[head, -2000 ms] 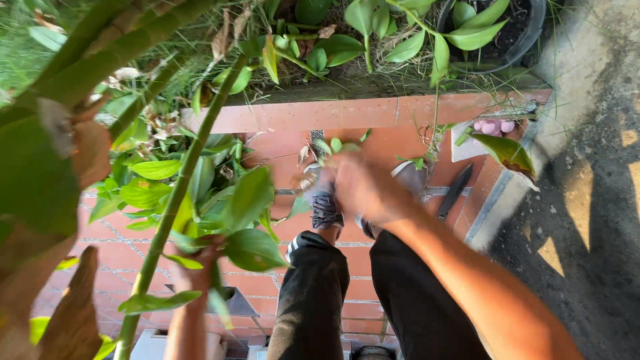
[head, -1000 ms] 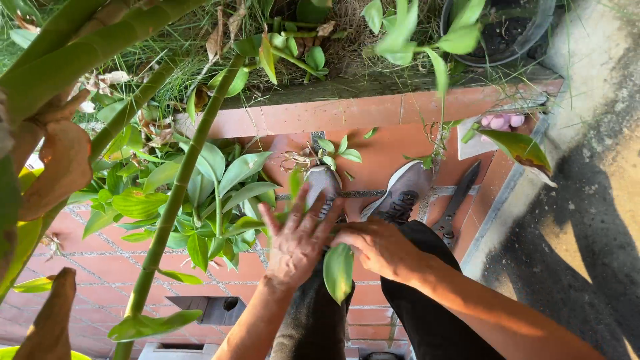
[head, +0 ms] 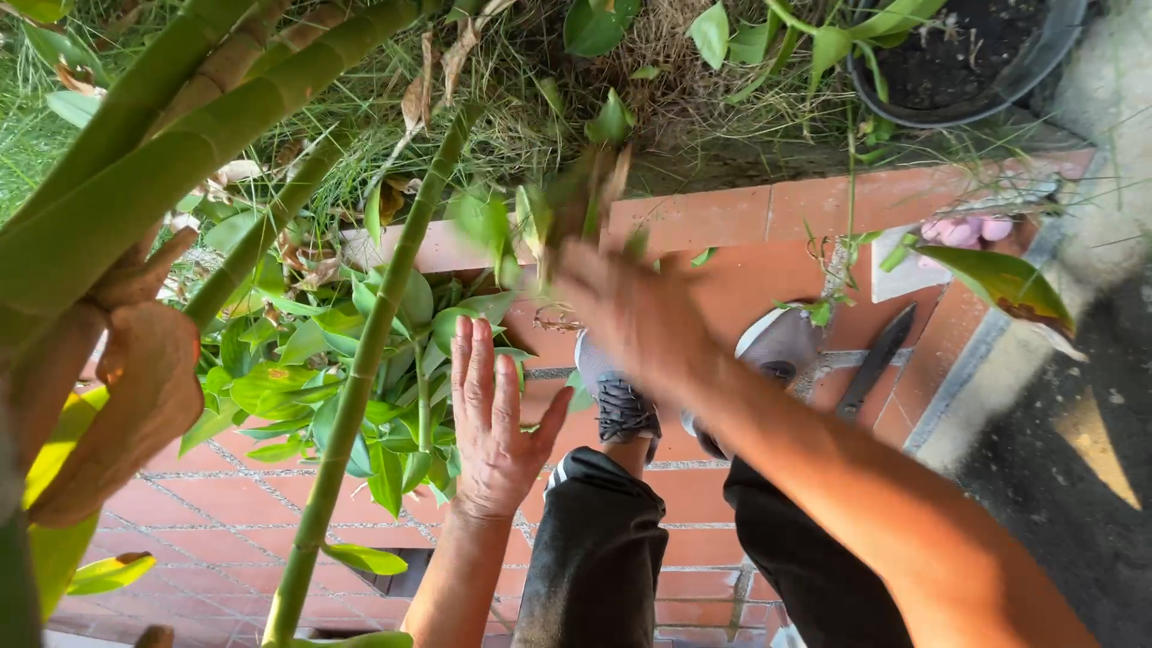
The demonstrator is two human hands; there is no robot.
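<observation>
My left hand (head: 493, 423) is raised with its fingers apart and nothing in it, beside a pile of cut leafy green stems (head: 360, 387) on the red tiles. My right hand (head: 621, 306) is blurred by motion. At its fingers are leafy plant cuttings (head: 486, 225) and brownish stems, also blurred, over the edge of the planting bed. The right fingers hide their grip, so how they hold these is not plain. A dark-bladed knife (head: 882, 355) lies on the tiles right of my shoes.
Thick green segmented stems (head: 360, 387) cross the left side close to the camera. A tiled curb (head: 720, 216) borders the grassy bed. A black plastic pot (head: 1017, 90) of soil stands at the upper right, above pink objects (head: 967, 231) and a leaf (head: 1003, 283).
A second ago both hands were together over my shoes. Since then the left hand has moved apart and opened, and the right has moved up toward the curb. The small plant by the left shoe is gone from there.
</observation>
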